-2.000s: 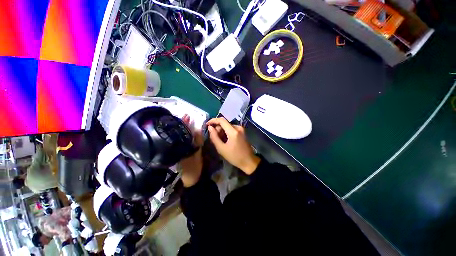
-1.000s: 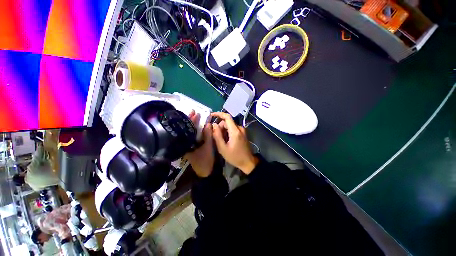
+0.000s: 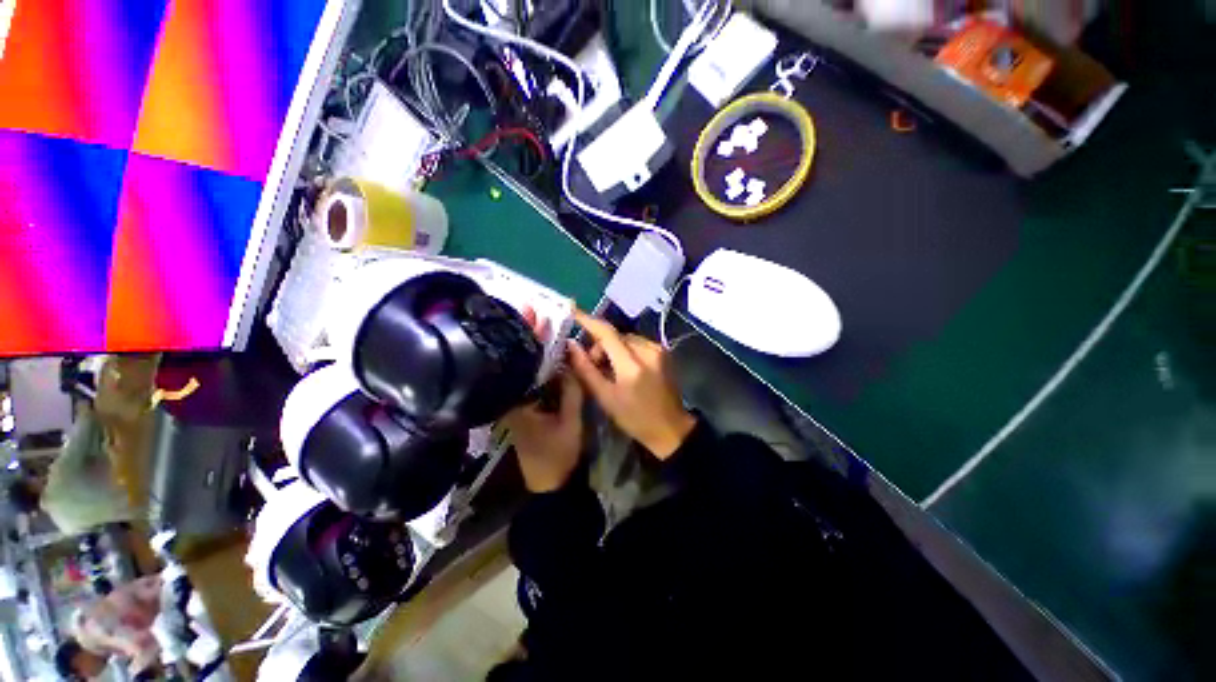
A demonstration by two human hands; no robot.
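A white dome camera with a glossy black ball (image 3: 440,349) is nearest my hands, above two more such cameras (image 3: 380,453) in a slanting row. My left hand (image 3: 550,433) is at its near side, with fingertips showing against the white housing; the ball hides part of the hand. My right hand (image 3: 632,384) touches the housing edge beside it, thumb and fingers pinched on a small dark piece, perhaps a cable connector. A thin white lead loops near that hand from a grey-white adapter block (image 3: 643,276).
A white mouse (image 3: 764,304), a yellow tape ring (image 3: 754,156) with small white pieces inside and a long open tray (image 3: 1027,133) lie on the bench. A monitor (image 3: 147,160) with rainbow colours, a label roll (image 3: 387,217) and tangled wires (image 3: 447,80) are at the left. A person (image 3: 120,620) is far lower left.
The whole view has shifted slightly. The right fingers have closed in against the housing edge, and the left hand has turned and sits lower beside the ball. The cameras stay in their row.
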